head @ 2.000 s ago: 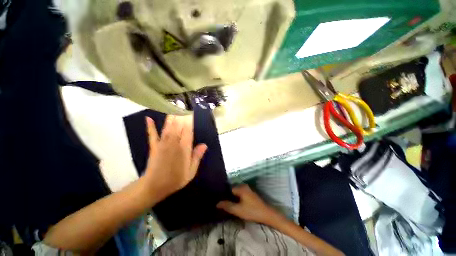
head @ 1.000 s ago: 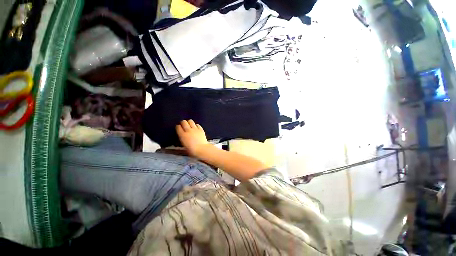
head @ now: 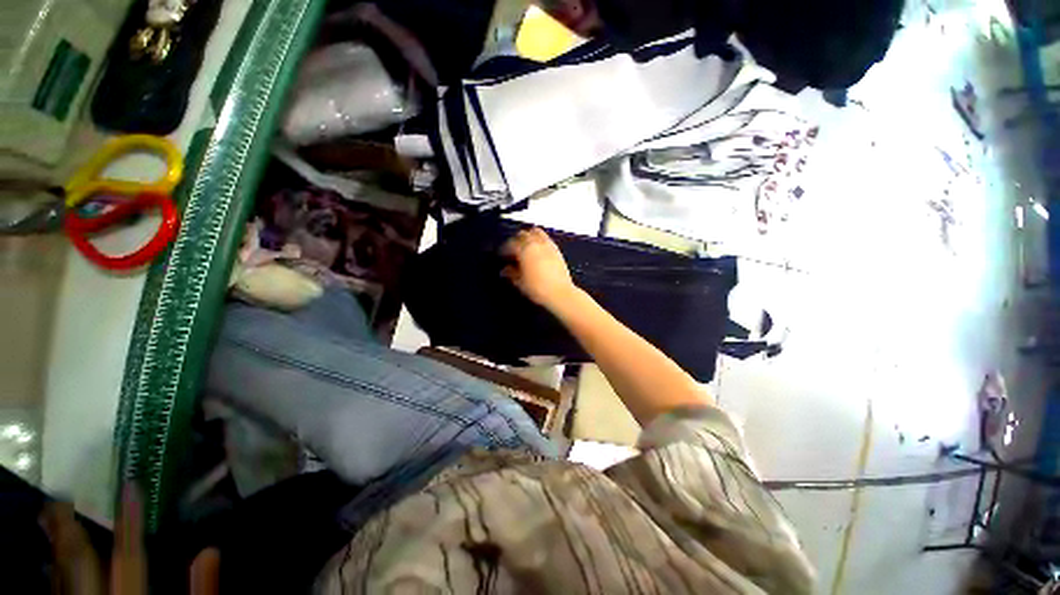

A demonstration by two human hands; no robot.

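Observation:
A stack of dark cut pieces (head: 651, 291) lies flat beside my lap. My right hand (head: 537, 267) is on the stack's upper left part, fingers bent down on the top cloth; whether it pinches a piece is hidden. My left hand (head: 128, 558) is at the bottom left edge, cut off and blurred, with fingers apart, next to dark cloth. A stack of white cut pieces with dark edges (head: 581, 116) lies just beyond the dark stack.
Scissors with red and yellow handles (head: 122, 209) lie on the white tabletop, left of the green ruler-marked edge (head: 198, 267). A small black tray (head: 151, 70) holds shiny bits. Black cloth (head: 802, 41) is heaped at the top. Patterned white cloth (head: 709, 163) lies beyond the stacks.
The view has turned from the sewing machine to the stacks. My right hand has left the panel at the machine and moved along the dark stack. My left hand has come into view again.

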